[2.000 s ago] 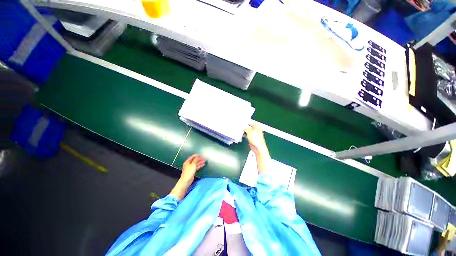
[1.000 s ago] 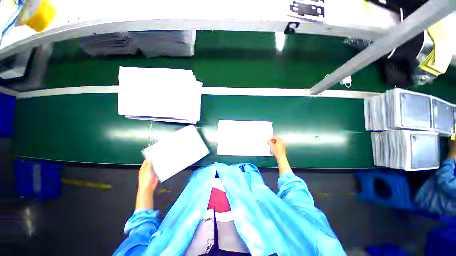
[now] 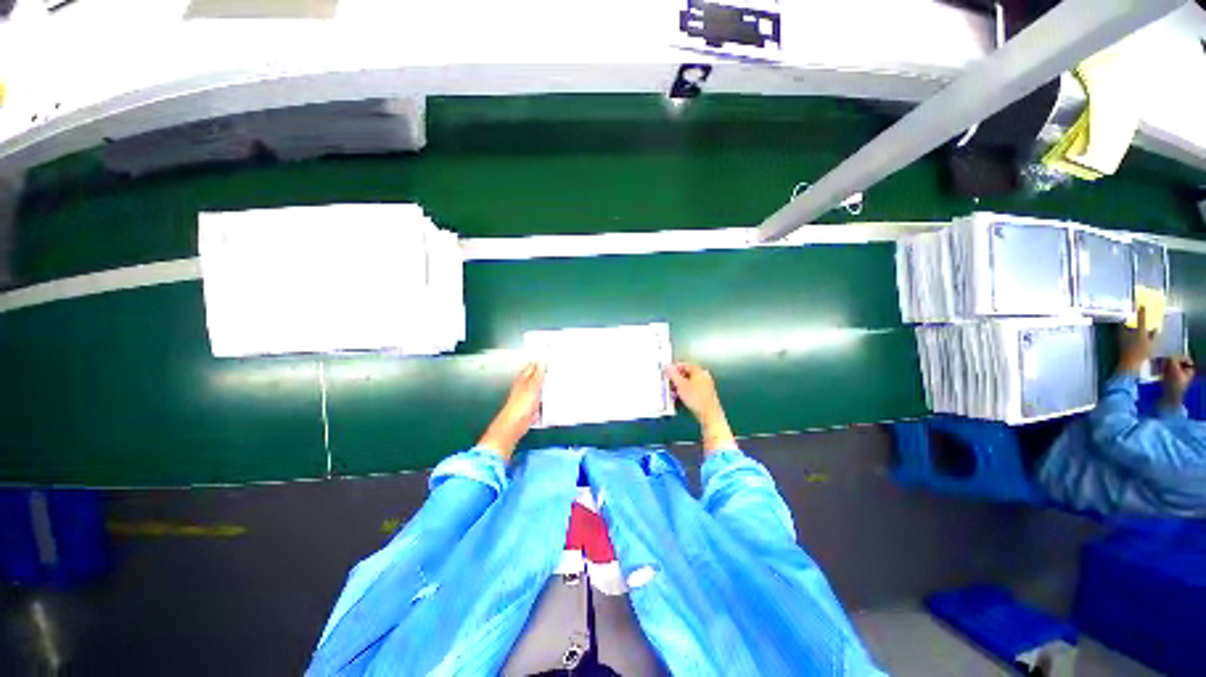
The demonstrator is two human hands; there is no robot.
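Note:
A white flat panel (image 3: 602,376) with a fine grey border line lies on the green bench right in front of me. My left hand (image 3: 529,393) holds its left edge, and my right hand (image 3: 690,386) holds its right edge near the top corner. A thick, uneven stack of white panels (image 3: 324,280) lies ahead to the left, across the bench's pale strip. I cannot tell whether the panel between my hands is one sheet or more.
Grey-faced panels in trays (image 3: 1038,271) stand in rows at the right. Another person's hands and blue sleeves (image 3: 1124,437) are beyond them. A raised white shelf (image 3: 529,60) runs along the back, with a slanted metal post (image 3: 926,132). Blue totes (image 3: 1144,595) stand at the lower right.
The tilted sheet in my left hand is no longer separate; my left hand has moved right to the panel in front of me. The view has shifted, so the white stack appears further left.

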